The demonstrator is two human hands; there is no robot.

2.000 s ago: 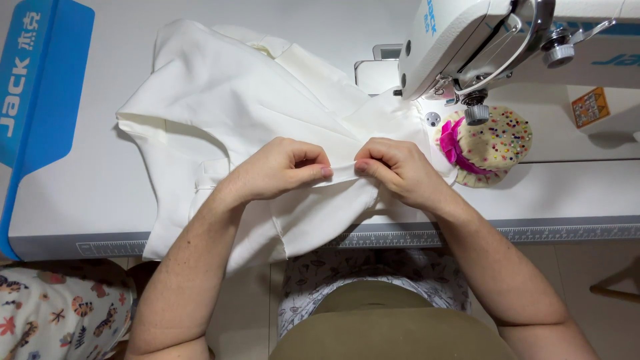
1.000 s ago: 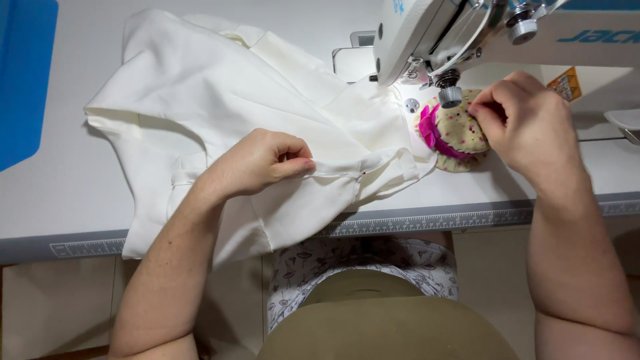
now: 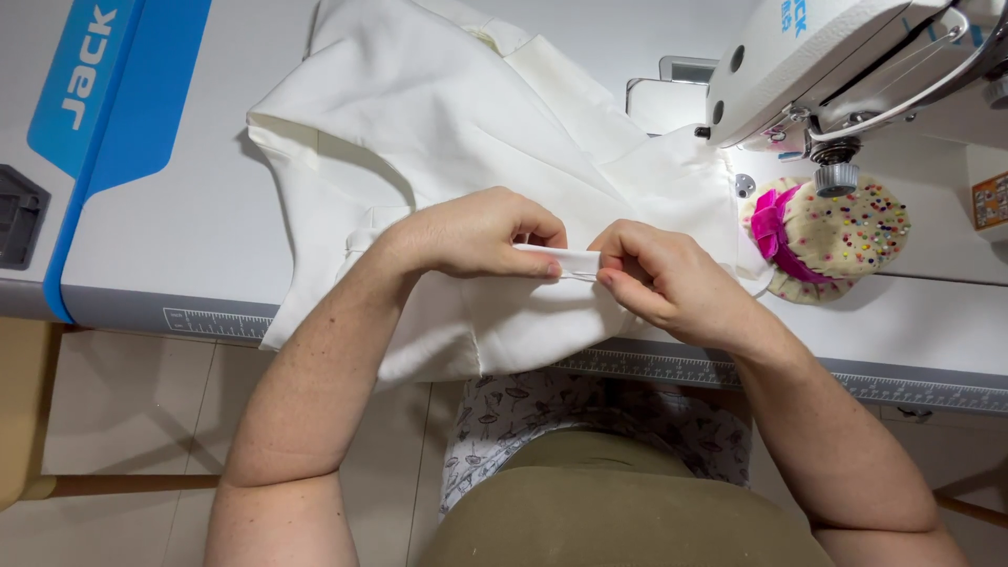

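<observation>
A white fabric garment (image 3: 472, 134) lies spread over the sewing table, its lower part hanging across the front edge. My left hand (image 3: 492, 236) pinches a folded edge of it between thumb and fingers. Close by on the right, my right hand (image 3: 657, 276) grips the same fold, with a short stretch of folded cloth showing between the two hands. Whether the right fingers also hold a pin cannot be seen. Right of the garment sits a hat-shaped pincushion (image 3: 858, 228) with a pink ribbon and many coloured pin heads.
The white sewing machine head (image 3: 811, 63) stands at the upper right, above the garment's right end. A measuring scale (image 3: 654, 364) runs along the table's front edge. A blue Jack-branded panel (image 3: 79, 87) is at the left. An orange box (image 3: 991, 201) sits at the far right.
My right hand was on the fold, went to the pincushion one second ago, and is back on the fold beside my left hand, which has kept hold of the cloth.
</observation>
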